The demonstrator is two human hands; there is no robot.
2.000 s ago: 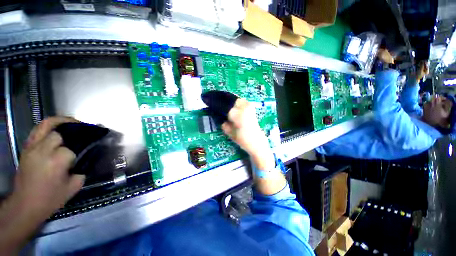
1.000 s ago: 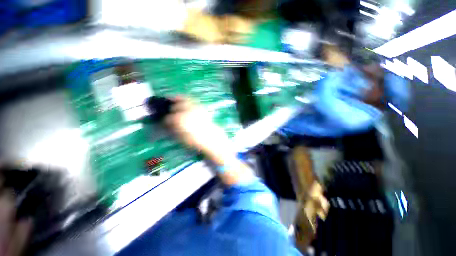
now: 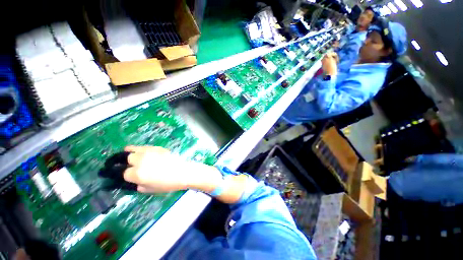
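The green circuit board [image 3: 152,122] lies on the conveyor in front of me, slightly blurred. It carries a white block component [image 3: 64,185], blue disc components [image 3: 24,175] at its left corner and a copper-red toroidal inductor [image 3: 106,242] near its front edge. My right hand [image 3: 147,170] is over the middle of the board, black finger cots pointing left, right of the white block. Whether its fingertips hold anything is hidden. My left hand [image 3: 35,251] is mostly cut off at the bottom left corner, dark and blurred.
More populated boards [image 3: 254,86] run along the line beyond a gap. The shelf behind holds white component trays [image 3: 61,66], an open cardboard box [image 3: 134,72] and a blue pile [image 3: 15,119]. Workers in blue smocks [image 3: 350,91] sit at the right. Bins [image 3: 276,175] stand below the rail.
The view has swung right along the line, and the board now sits lower left. My left hand has nearly left the picture. My right hand stays over the board's middle.
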